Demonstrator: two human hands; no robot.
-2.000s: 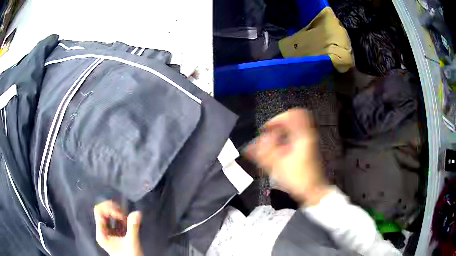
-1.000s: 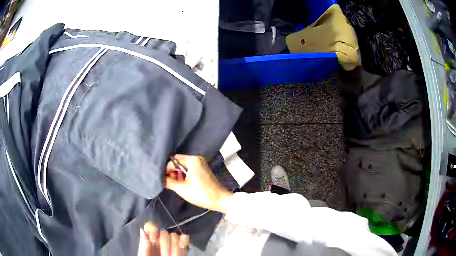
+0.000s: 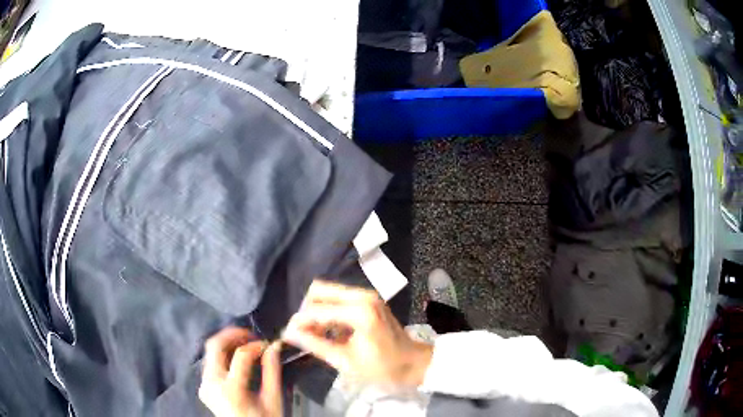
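The dark grey-navy jacket [image 3: 220,179] lies spread on the white table at the left, with narrow white lines along its seams and a rounded pocket-like panel in its middle. My left hand [image 3: 244,370] is at the bottom, its fingers bent on the cloth near the garment's near edge. My right hand [image 3: 354,330] is just right of it, fingertips pinched together close to the left fingertips. A small dark item shows in my right palm. A needle cannot be made out. A white label [image 3: 381,273] hangs at the jacket's right edge.
The white table [image 3: 244,24] shows behind the jacket. To the right are a blue bin [image 3: 456,114] with dark pieces and a tan garment [image 3: 525,61], a speckled floor [image 3: 481,228], a shoe [image 3: 441,287], dark clothes [image 3: 619,277] and black plastic bags [image 3: 623,81].
My right hand has come down from the pocket panel to beside my left hand. My left hand has risen slightly. The panel's lower corner now lies flatter, and the thread between the hands no longer shows clearly.
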